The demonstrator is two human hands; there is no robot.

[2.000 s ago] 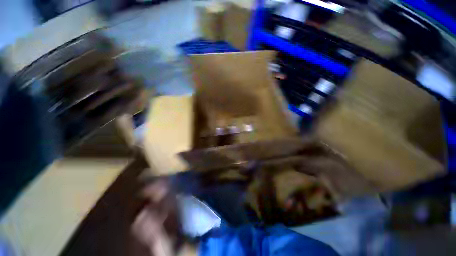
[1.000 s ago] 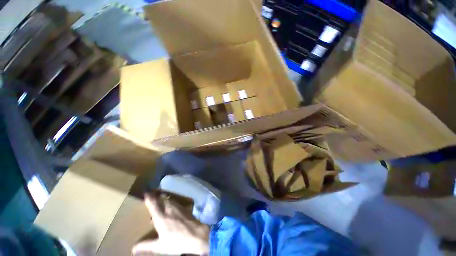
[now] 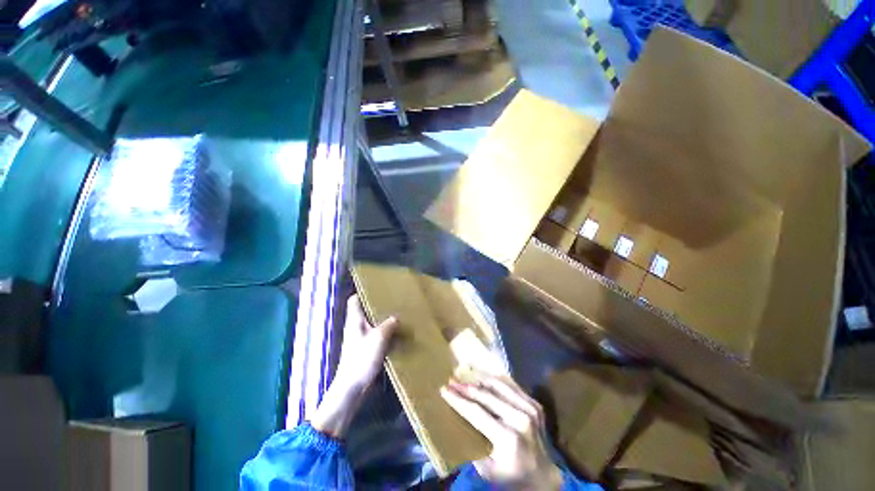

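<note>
A small brown cardboard mailer box is held tilted in front of me, beside the conveyor rail. My left hand grips its left edge, thumb on top. My right hand holds its right side, fingers on the cardboard near a pale patch. What the box holds inside cannot be seen. An air column bag, clear and shiny, lies on the green conveyor at the left.
A large open shipping carton stands at the right, with small white-labelled inner boxes inside. An open box with folded cardboard pieces is below it. Another small box stands at the lower left. Metal side rails edge the conveyor.
The view has swung left, so the conveyor and the bag now show and the carton sits further right. Both hands now hold the box; earlier one hand showed at a box.
</note>
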